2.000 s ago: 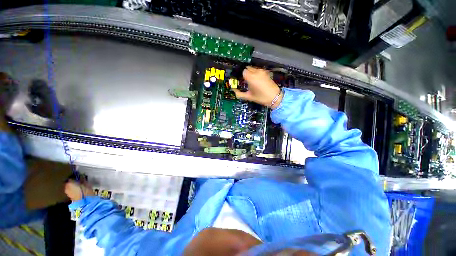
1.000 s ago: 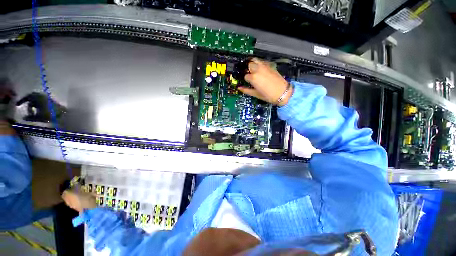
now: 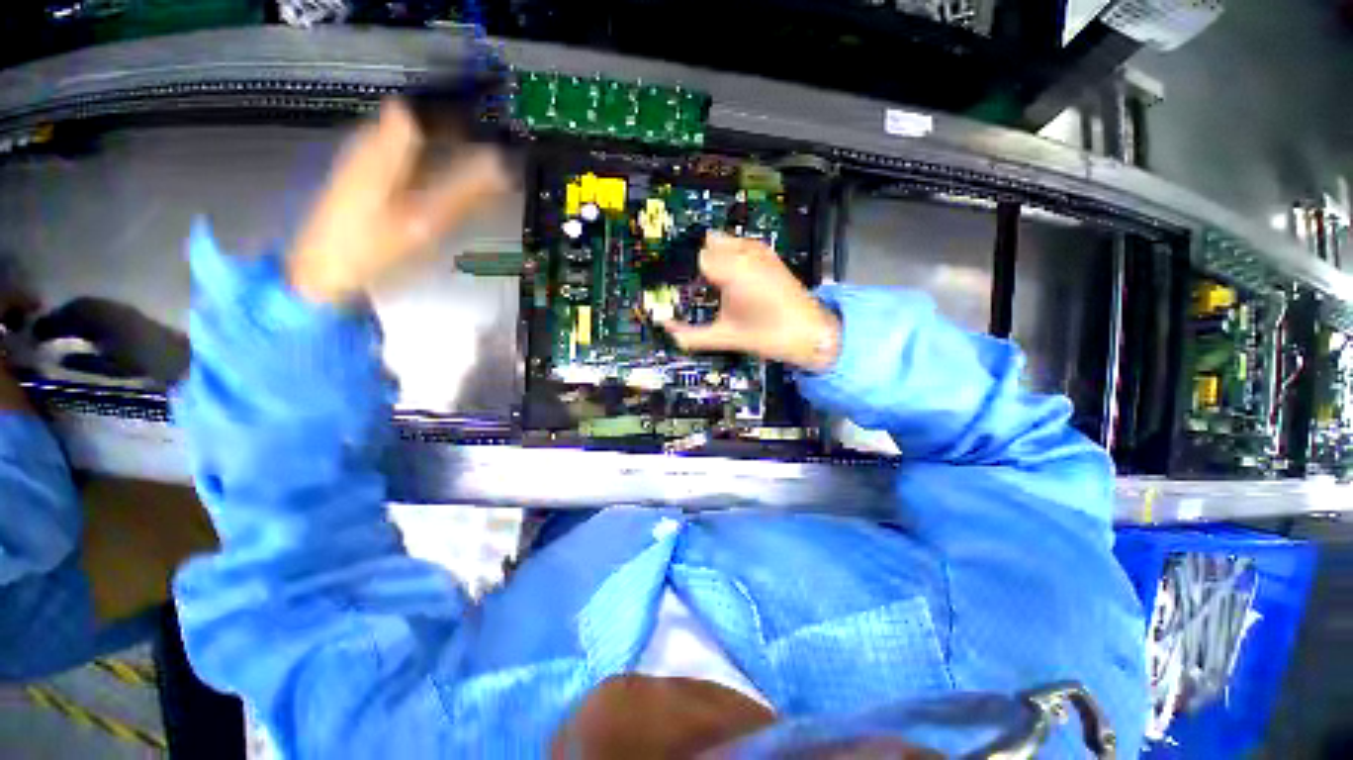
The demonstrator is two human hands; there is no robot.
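Note:
The green circuit board [image 3: 601, 319] lies in its black carrier [image 3: 542, 408] on the conveyor, crowded with yellow, white and dark parts. My right hand [image 3: 749, 305] is over the board's middle, dark-tipped fingers and thumb around a small yellow-and-black block [image 3: 660, 306] at the board surface. Another yellow block [image 3: 653, 218] stands farther back on the board. My left hand [image 3: 393, 208] is raised over the conveyor left of the carrier, strongly blurred, with its dark fingertips near the far rail. Whether it holds anything cannot be told.
A green board strip [image 3: 608, 109] lies along the carrier's far edge. A pale green tab [image 3: 490, 263] sticks out left. Other boards [image 3: 1217, 386] are at the right. A blue crate [image 3: 1276, 609] holds silver strips. My left sleeve partly covers the white component tray [image 3: 460, 538]. A neighbour's blue sleeve [image 3: 30, 505] shows left.
My left hand has moved from the component tray up over the conveyor to the far rail. My right hand has shifted nearer on the board, uncovering the farther yellow block. The view has shifted slightly.

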